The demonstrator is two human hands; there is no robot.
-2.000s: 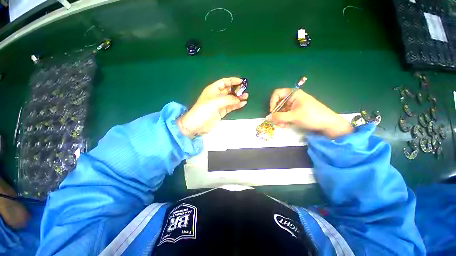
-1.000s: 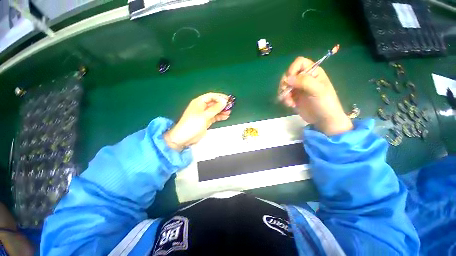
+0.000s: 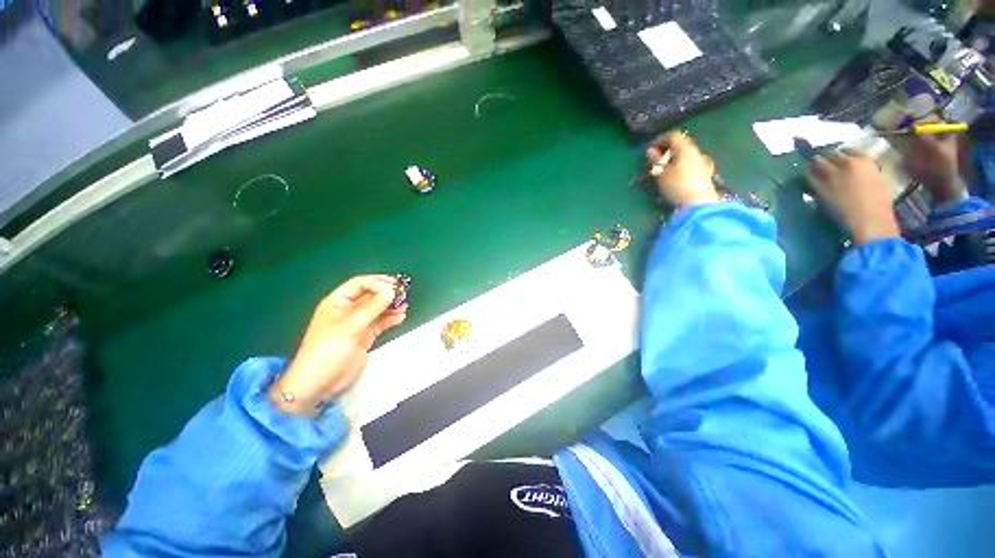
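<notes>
My left hand (image 3: 340, 336) pinches a small dark round module (image 3: 402, 291) with metallic glints, above the green surface beside the white sheet (image 3: 409, 365). My right hand (image 3: 685, 172) is stretched far out to the right, at the loose curved flex pieces (image 3: 755, 201), most of which it and its sleeve hide. A small whitish part of the slim tool (image 3: 660, 162) shows at its fingers; the rest is hidden or blurred. A gold cluster (image 3: 458, 334) and a long black strip (image 3: 475, 390) lie on the sheet.
Small round parts (image 3: 600, 250) lie at the sheet's far right corner. A white-tabbed module (image 3: 420, 179) and a dark one (image 3: 222, 263) lie beyond. Dark trays (image 3: 666, 65) stand at the back, a clear tray (image 3: 44, 436) at left. Another person's hands (image 3: 856, 191) are close at right.
The view has turned to the right. My right hand has moved from above the sheet out to the loose pieces. My left hand still pinches the module.
</notes>
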